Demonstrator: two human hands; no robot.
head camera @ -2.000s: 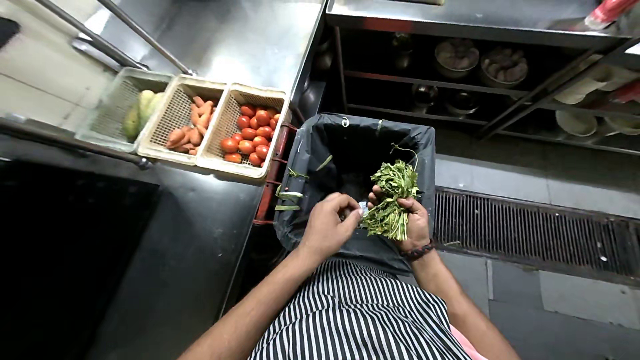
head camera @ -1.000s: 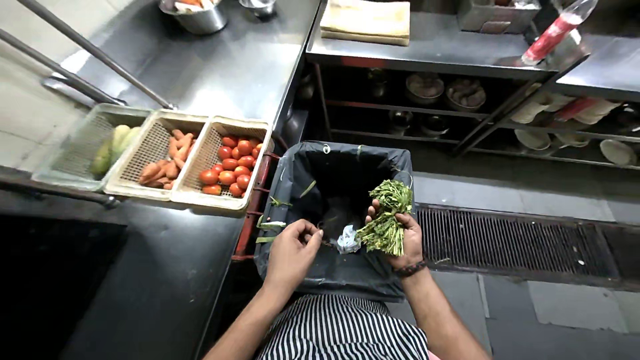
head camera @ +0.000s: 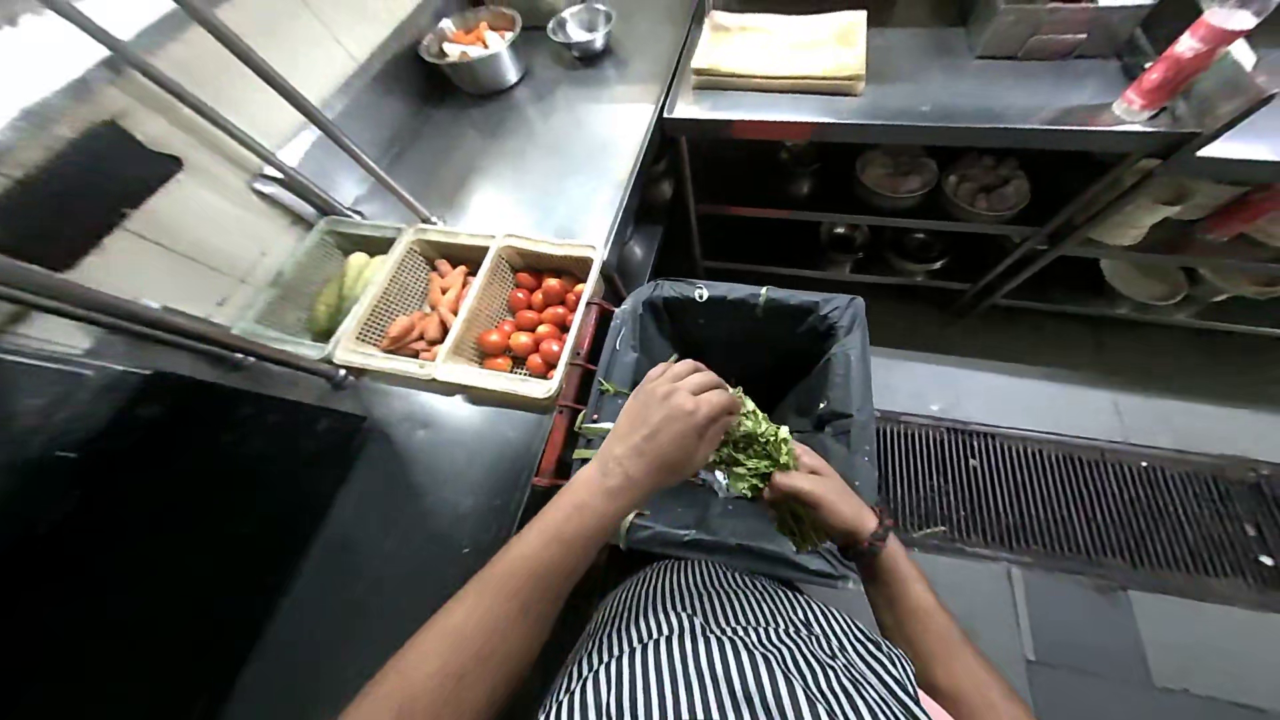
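Observation:
My right hand (head camera: 815, 492) grips a bunch of leafy green herbs (head camera: 755, 450) by the stems, over a bin lined with a black plastic bag (head camera: 735, 525). At the leafy end, my left hand (head camera: 680, 415) has its fingers bent against the upper left edge of the bunch; whether it pinches a leaf or stem is hidden. A crumpled clear plastic piece (head camera: 718, 482) shows just under the herbs. Green scraps (head camera: 612, 387) cling to the bin's left rim.
Plastic baskets of tomatoes (head camera: 535, 320), carrots (head camera: 430, 310) and pale green vegetables (head camera: 343, 290) stand left of the bin on a steel counter (head camera: 450, 440). Behind are steel bowls (head camera: 480, 60) and shelving (head camera: 930, 125). A floor drain grate (head camera: 1070, 500) lies at right.
My left hand has moved from beside the bunch up to its leafy end. The bunch has turned, its stems now pointing down toward my body. The view has shifted.

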